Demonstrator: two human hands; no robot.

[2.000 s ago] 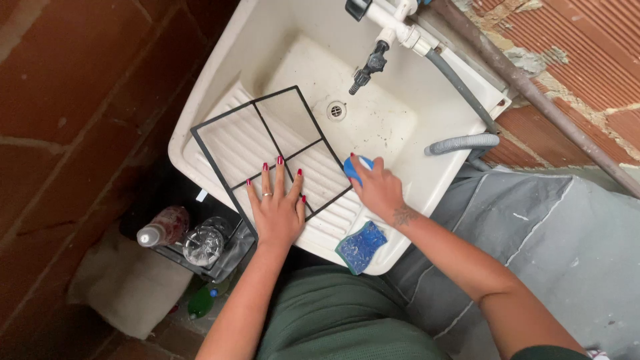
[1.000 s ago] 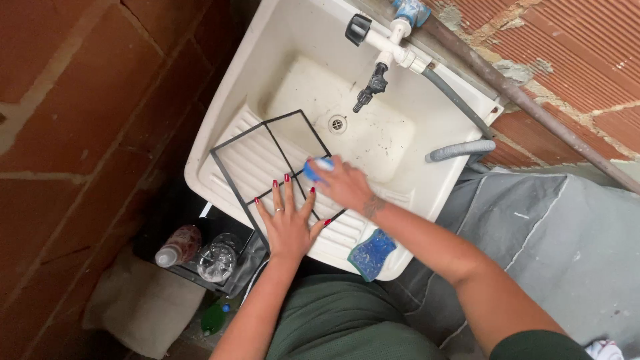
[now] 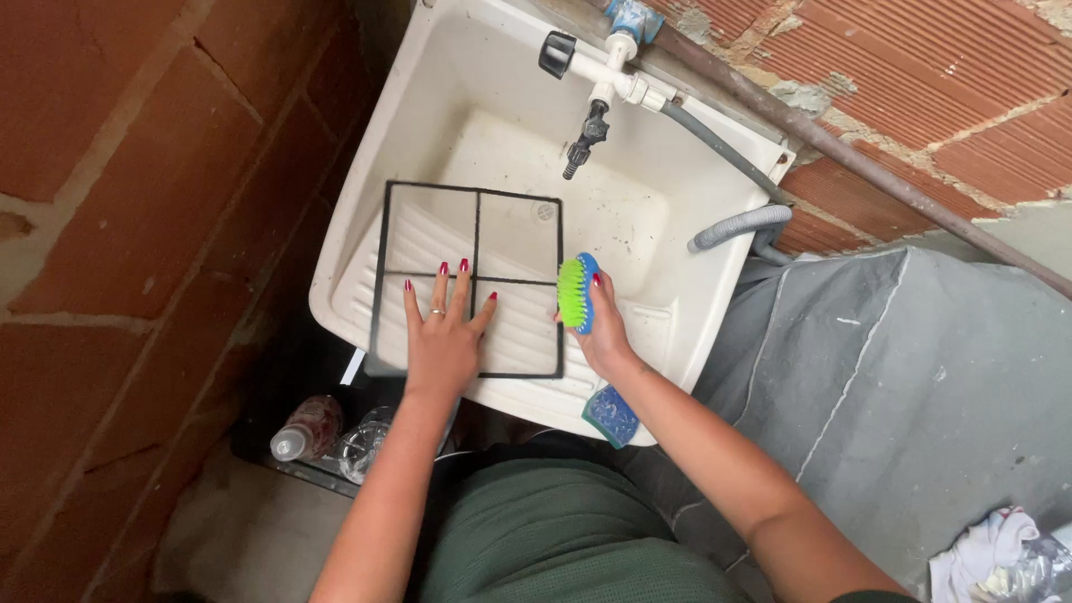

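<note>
A square mesh filter in a black frame (image 3: 476, 194), divided by crossed bars, lies over the ribbed washboard of the white laundry sink (image 3: 712, 335). My left hand (image 3: 445, 335) rests on it with fingers spread, pressing near the centre bars. At the frame's right edge my right hand (image 3: 603, 331) grips a scrub brush (image 3: 576, 291) with a blue back and green bristles, turned on its side so the bristles face left. A blue and green sponge (image 3: 614, 415) sits on the sink's front rim, just below my right wrist.
A black tap (image 3: 586, 134) on white fittings hangs over the basin, with a grey drain hose (image 3: 741, 226) hooked at the right rim. Lower left, a bottle (image 3: 308, 429) and clear plastic (image 3: 364, 444) stand on a black surface. Grey sheeting (image 3: 888, 377) covers the right side.
The framed filter has turned so its sides sit squarer to the view. My right hand has moved from over the filter to its right edge, and the brush's green bristles now show.
</note>
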